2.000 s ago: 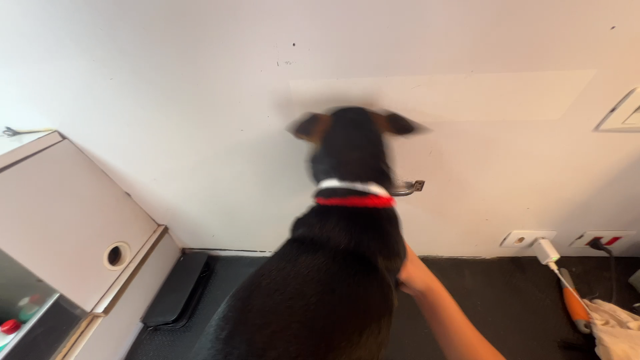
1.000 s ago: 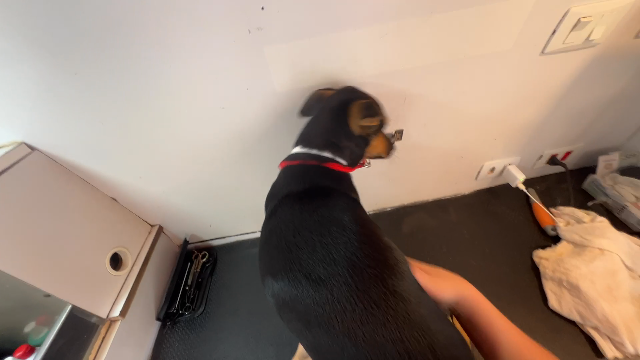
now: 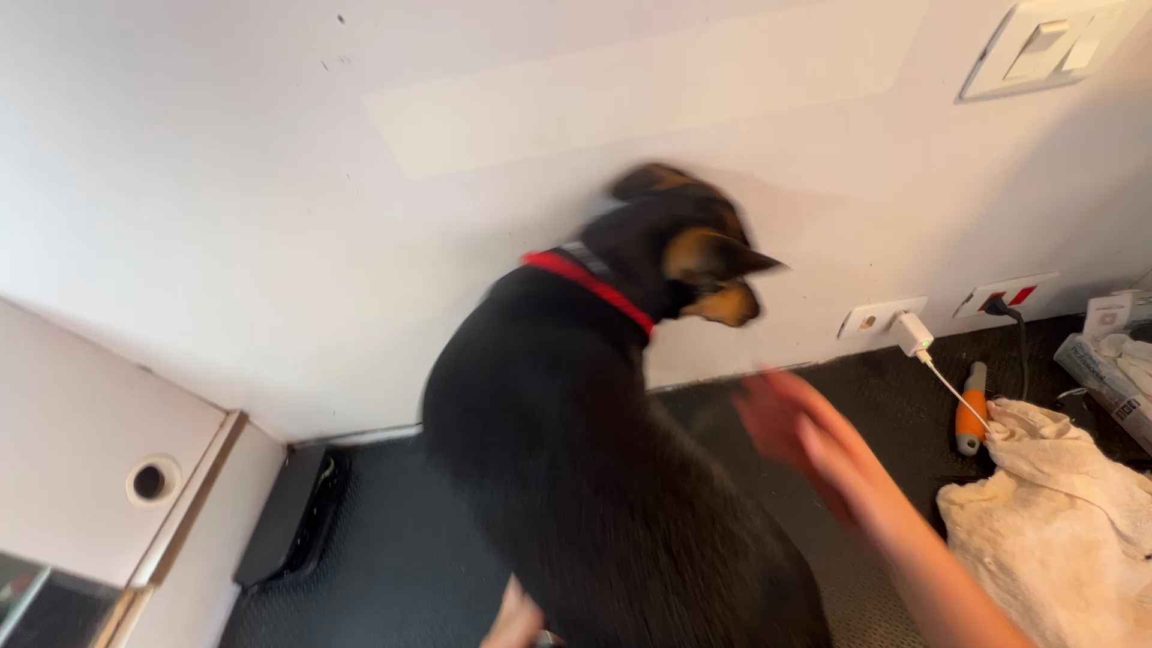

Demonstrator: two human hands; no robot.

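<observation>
A black dog with tan markings [image 3: 576, 450] is on a black textured mat [image 3: 387, 540] against the wall, its blurred head turned to the right. Around its neck are a red collar [image 3: 589, 286] and a pale band. My right hand [image 3: 801, 432], blurred by motion, is raised just right of the dog's chest, fingers apart and holding nothing. Only part of my left hand [image 3: 515, 621] shows at the bottom edge, against the dog's left side; its fingers are largely hidden.
A white charger [image 3: 912, 333] and a black plug [image 3: 994, 306] sit in wall sockets. Right of the dog lie an orange-and-grey handled tool [image 3: 972, 409], a cream cloth [image 3: 1044, 531] and a plastic packet [image 3: 1107, 378]. A black case [image 3: 283, 513] stands at left beside a cabinet [image 3: 99, 432].
The dog's head has turned from facing the wall to the right. My right hand has come off the dog's side, and my left hand has come into view. The black case showed scissors-like tools one second ago.
</observation>
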